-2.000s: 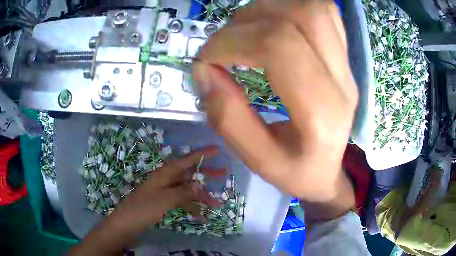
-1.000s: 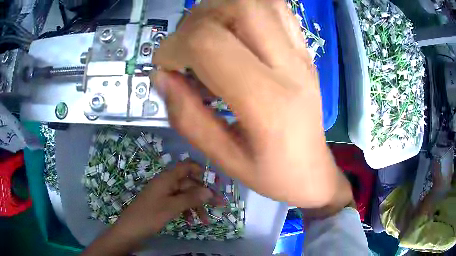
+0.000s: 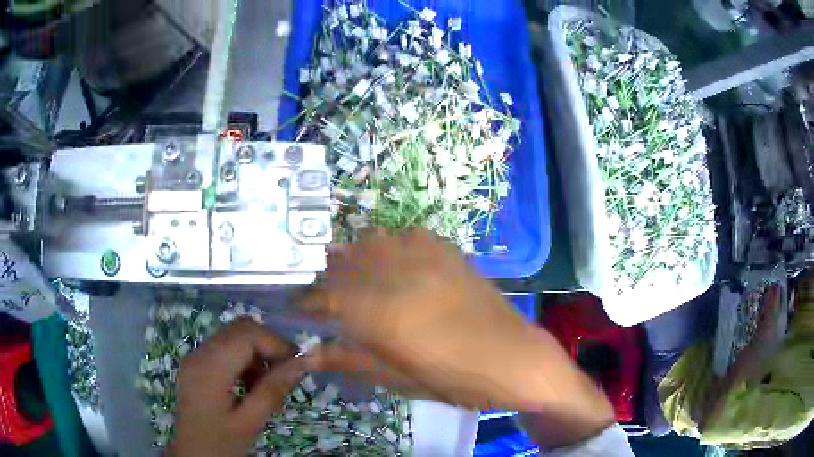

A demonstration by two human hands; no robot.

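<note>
My left hand (image 3: 223, 379) is over the parts tub (image 3: 120, 357), its thumb and forefinger closed on a small lead with a white connector block (image 3: 308, 344). My right hand (image 3: 428, 312) is beside it, slightly blurred, with its fingertips close to the same white block; whether they grip it I cannot tell. Loose green and white leads (image 3: 339, 424) lie in the tub under both hands. The machine's clamp blocks (image 3: 183, 236) stand above the tub on a pale base plate (image 3: 76, 245), with a green spot (image 3: 210, 196) at the groove between them. No hand is at the groove.
A blue bin (image 3: 527, 196) full of leads stands behind and right of the machine. A long white side tub (image 3: 585, 178) of parts is farther right. Red items (image 3: 18, 384) are at far left and right of my right wrist. A person in yellow (image 3: 732, 393) is at lower right.
My right hand has moved down from the machine's blocks to my left hand over the tub. The view has shifted, so the machine sits lower and the blue bin is uncovered.
</note>
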